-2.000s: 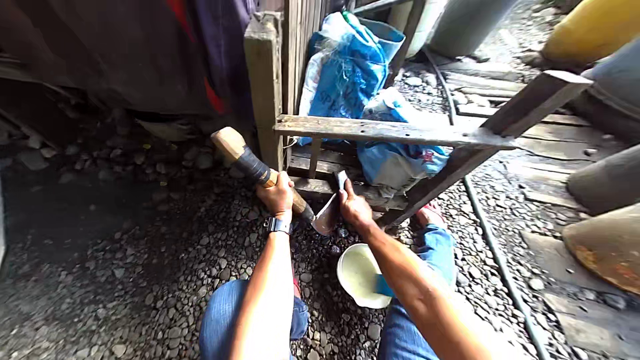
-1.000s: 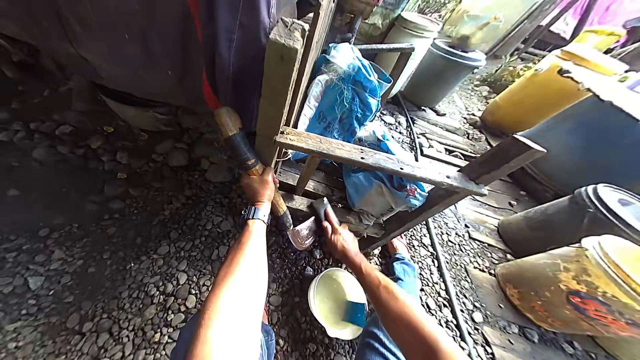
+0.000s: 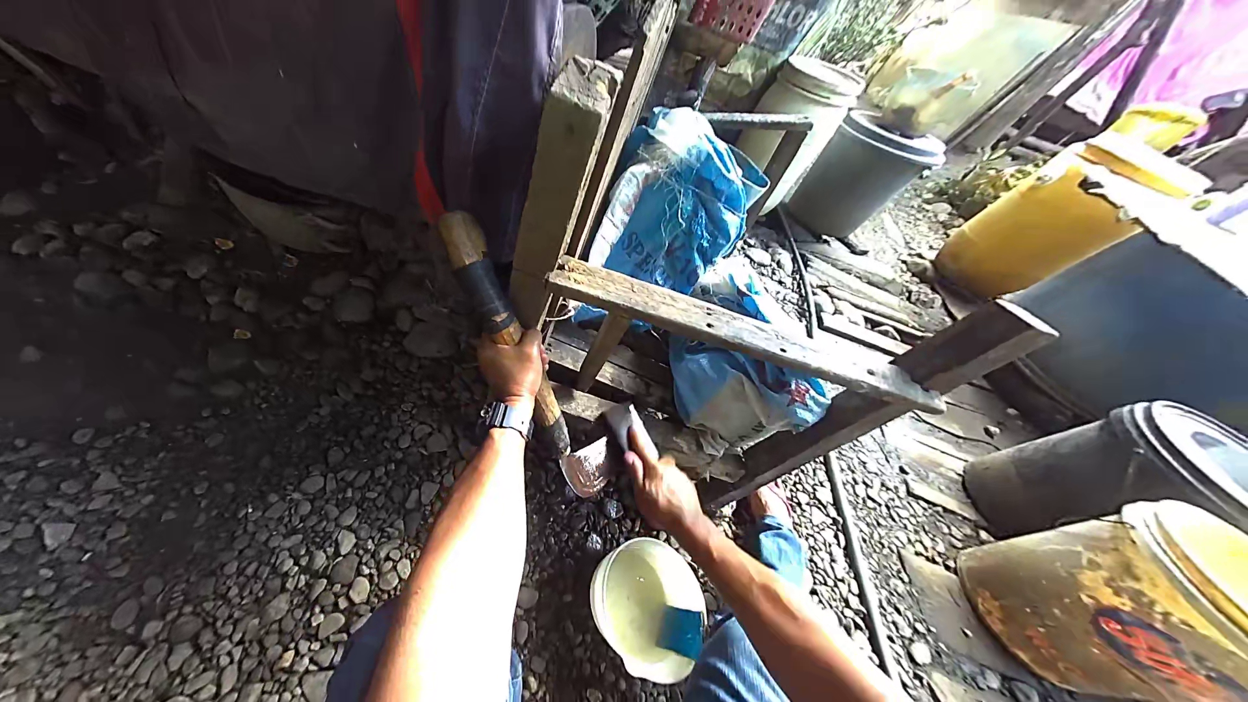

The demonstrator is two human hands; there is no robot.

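Observation:
My left hand (image 3: pixel 513 367) is closed around the wooden handle (image 3: pixel 480 278) of a bladed hand tool, its grip partly wrapped in black tape. The tool's curved metal blade (image 3: pixel 590 468) shows wet and shiny at the lower end. My right hand (image 3: pixel 666 487) grips a grey block, probably a sharpening stone (image 3: pixel 632 429), at the blade's right edge. Below the hands stands a pale bucket (image 3: pixel 634 604) with light liquid and a blue patch at its lower right. The fingers' undersides are hidden.
A wooden frame with a crossbar (image 3: pixel 731 327) stands just beyond the hands, with blue plastic sacks (image 3: pixel 682 210) behind it. A black hose (image 3: pixel 850 546) runs over the gravel (image 3: pixel 244 546). On the right are a yellow drum (image 3: pixel 1048 224), a grey drum (image 3: pixel 1048 473) and a stained drum (image 3: pixel 1063 585).
The view has shifted, showing more drums at the right. Both hands keep their holds; the stone has changed its tilt at the blade.

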